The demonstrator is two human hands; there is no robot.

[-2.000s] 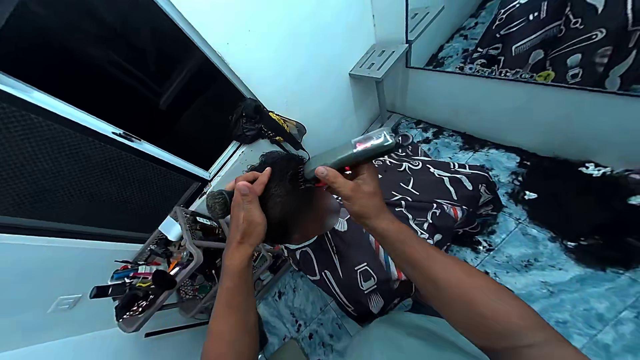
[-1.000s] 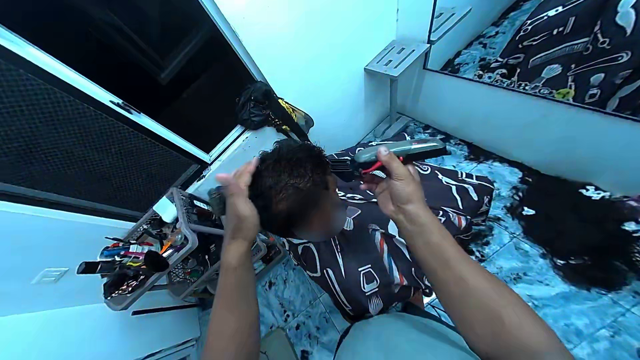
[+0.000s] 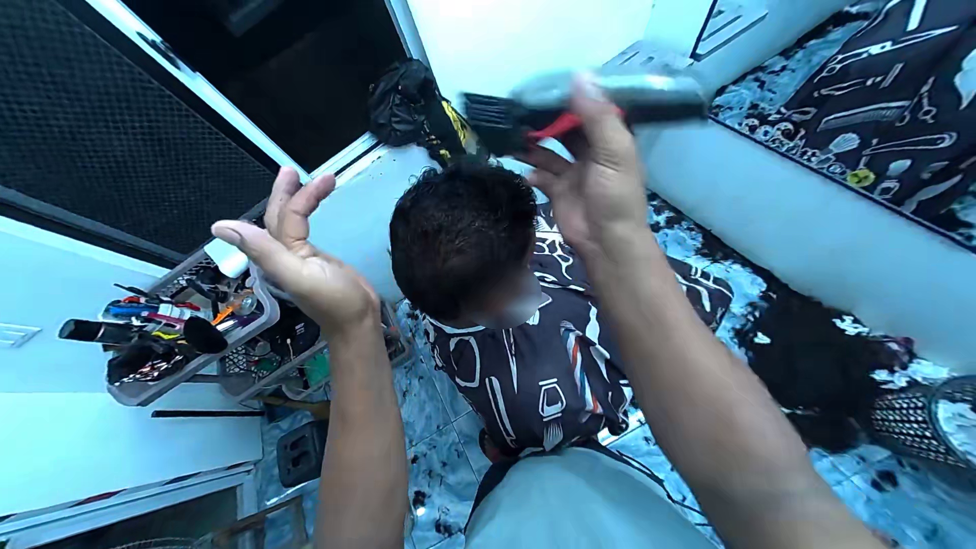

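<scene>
A seated person's head of short dark hair [image 3: 457, 236] is in the middle, above a black barber cape [image 3: 526, 374] printed with white tools. My right hand [image 3: 598, 164] holds a hair clipper [image 3: 610, 97] with a dark comb guard and a red lever, raised above and to the right of the head, apart from the hair. The clipper is blurred. My left hand [image 3: 305, 255] is held up left of the head, fingers apart, with nothing in it and not touching the hair.
At the left stands a tiered cart [image 3: 252, 328] with combs, brushes and tools. A black bag [image 3: 404, 103] is behind the head. A wall mirror [image 3: 862, 114] is at the upper right. Cut hair [image 3: 808, 358] covers part of the tiled floor, near a mesh basket [image 3: 919, 419].
My left hand has come off the hair and moved left, now without the dark round object seen near it two seconds ago. The clipper has lifted away from the head.
</scene>
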